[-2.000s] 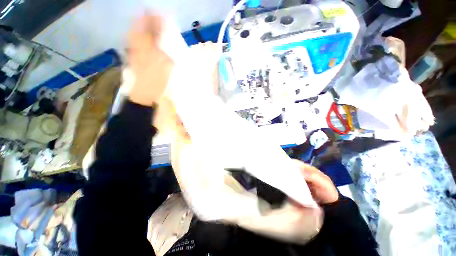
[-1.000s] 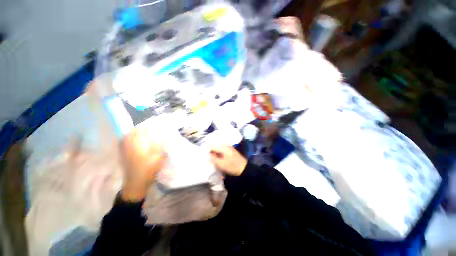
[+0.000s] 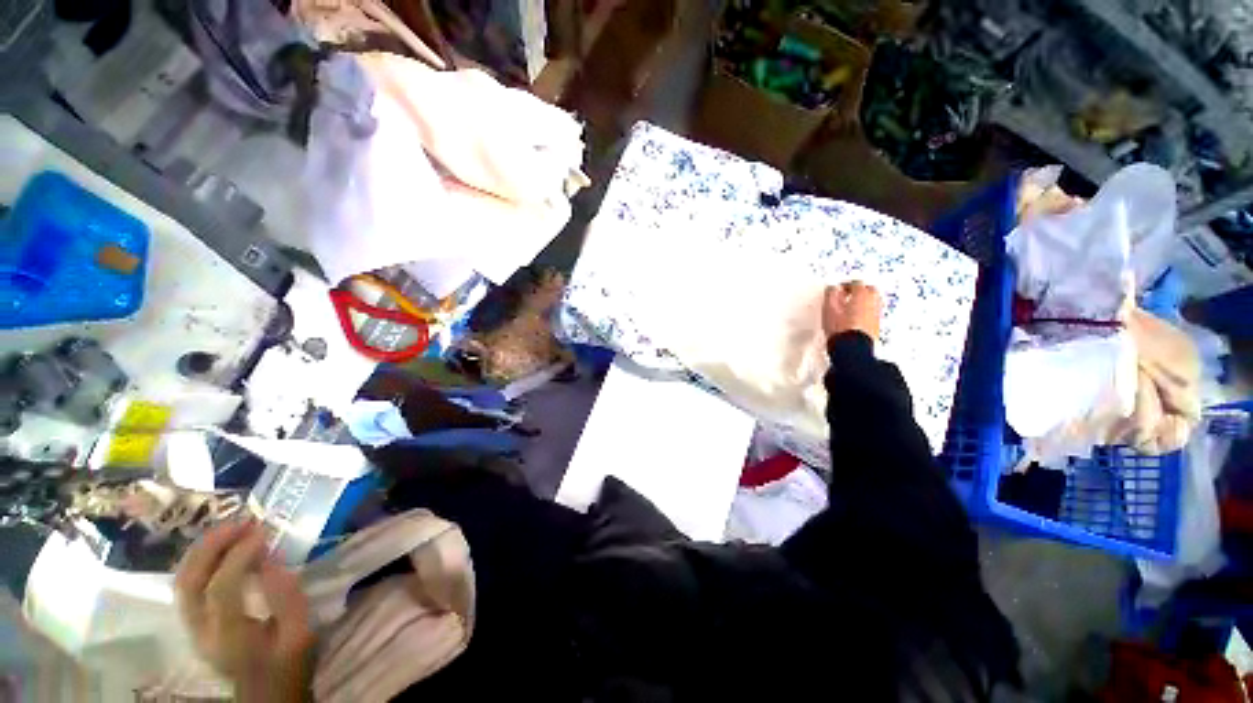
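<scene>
A peach garment piece (image 3: 399, 625) lies bunched at the lower left, in front of the machine and over my lap. My left hand (image 3: 247, 604) is slightly blurred, with curled fingers gripping the cloth beside the needle area (image 3: 172, 501). My right hand (image 3: 852, 310) is stretched out to the floral cloth (image 3: 701, 206), its fingers closed on the edge of a pale cloth piece (image 3: 763, 330) lying there. The overlock machine (image 3: 179, 282) is cut off at the left edge.
Red-orange snips (image 3: 378, 330) lie right of the machine. White and peach waiting pieces (image 3: 440, 158) are heaped behind them. A white flat piece (image 3: 660, 446) lies before the floral cloth. A blue crate (image 3: 1099, 515) with tied cloth bundles (image 3: 1086, 316) stands at right.
The view has swung right. My right hand has left the machine front and reached out to the pale piece on the floral cloth. My left hand stays with the peach garment by the machine.
</scene>
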